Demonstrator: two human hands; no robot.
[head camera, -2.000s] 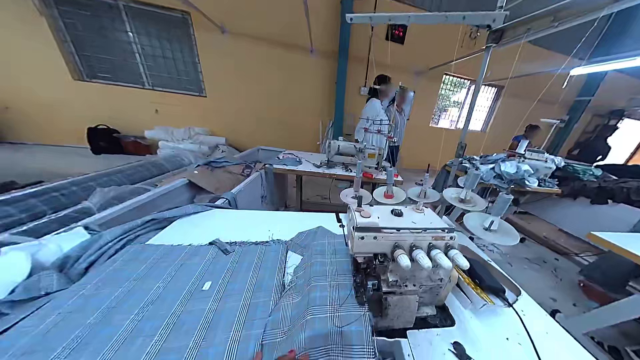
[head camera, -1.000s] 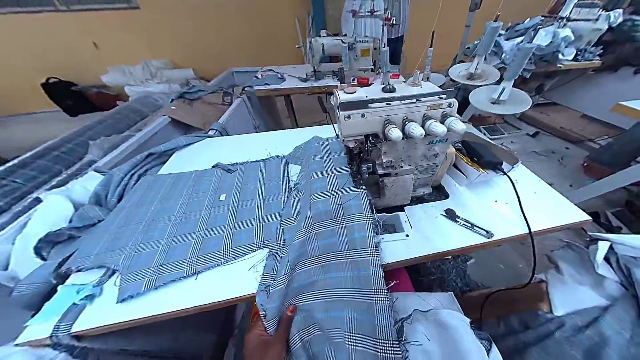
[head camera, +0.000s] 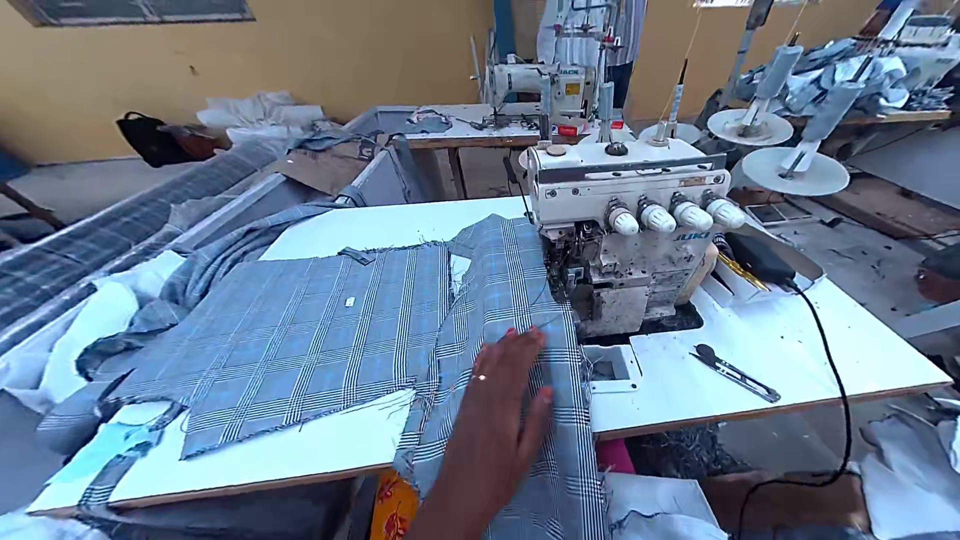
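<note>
My left hand (head camera: 506, 401) lies palm down on a long strip of grey-blue plaid fabric (head camera: 517, 270), its thumb apart from the fingers and nothing gripped. The strip runs along the left side of a white Juki overlock machine (head camera: 637, 217) and hangs over the table's front edge. Its right edge lies beside the presser foot area; whether it is under the foot cannot be told. A wider plaid piece (head camera: 322, 337) with frayed edges and a small white tag lies flat to the left. Thread snips (head camera: 735, 373) rest on the table right of the machine. My right hand is out of view.
The white table (head camera: 795, 337) carries a black device (head camera: 759, 259) whose cord hangs over the front edge. Thread cones on stands (head camera: 795, 169) rise behind the machine. Fabric heaps (head camera: 112, 322) lie at the left. A person (head camera: 581, 37) stands behind another sewing machine (head camera: 540, 86).
My left hand has moved from the strip's lower left edge up onto its middle, near the machine. The view has tilted down since the first frame.
</note>
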